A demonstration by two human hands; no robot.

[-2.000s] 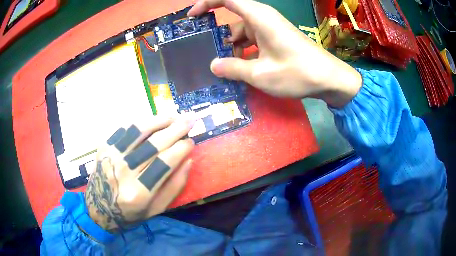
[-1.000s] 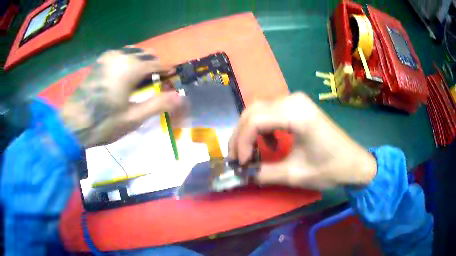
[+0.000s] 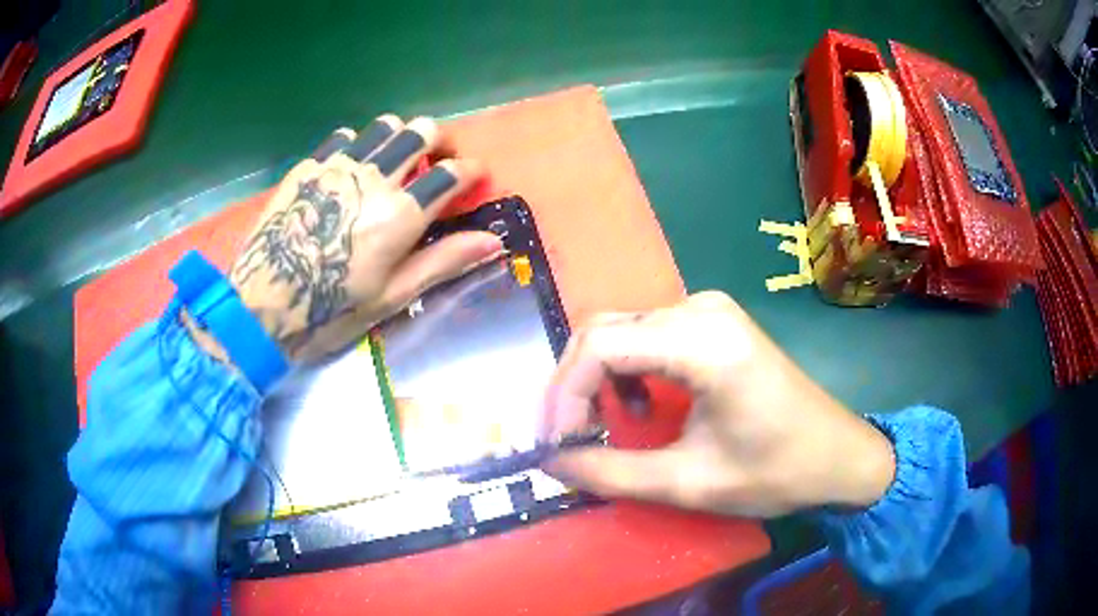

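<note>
The tablet half-assembly lies on the orange-red foam mat, its bare bay shiny. The white battery pack fills its left part, with a green-yellow strip along the edge. My left hand, tattooed with dark finger bands, lies over the tablet's top edge, fingers apart, thumb on the frame. My right hand pinches at the bay's lower right, at a thin dark strip, blurred, perhaps a board seen edge-on. My fingers hide its right end.
A red tape dispenser with a yellow roll stands at the upper right, with tape strips on its edge. Beside it are red bubble bags with a board on top. Another tablet lies on a mat at upper left.
The board that lay in the bay two seconds ago no longer shows there. My left hand has moved from the bottom edge to the top edge, my right hand down to the lower right.
</note>
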